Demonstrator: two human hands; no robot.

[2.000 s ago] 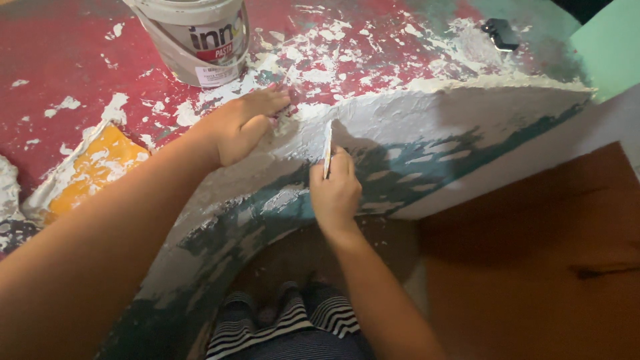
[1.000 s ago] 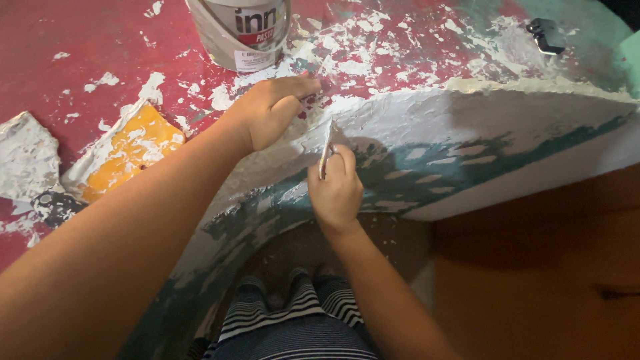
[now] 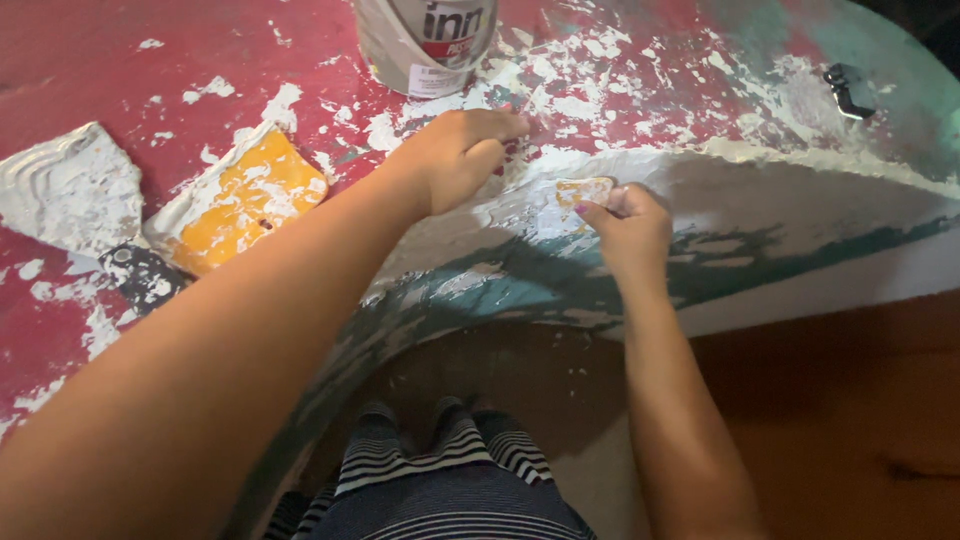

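My right hand (image 3: 637,225) pinches a small yellow plastic spreader (image 3: 581,196) coated with white filler, its flat face toward the curved side wall (image 3: 720,191) of a red and green counter. Smooth filler covers the wall's upper band, with green paint in patches lower down. My left hand (image 3: 469,154) rests on the top edge of the counter, with its fingers on the red surface and no tool visible in it. Just behind it stands a plastic bucket (image 3: 427,49) bearing writing.
At the left lie a putty knife (image 3: 75,187) loaded with filler and a larger yellow spreader (image 3: 255,195), partly behind my left forearm. A small black object (image 3: 849,91) sits at the far right of the top. Below is the floor (image 3: 480,375); brown furniture (image 3: 840,420) stands at the lower right.
The small spreader was seen nearly edge-on before; now its yellow, filler-smeared face shows. My left hand remains on the counter's edge.
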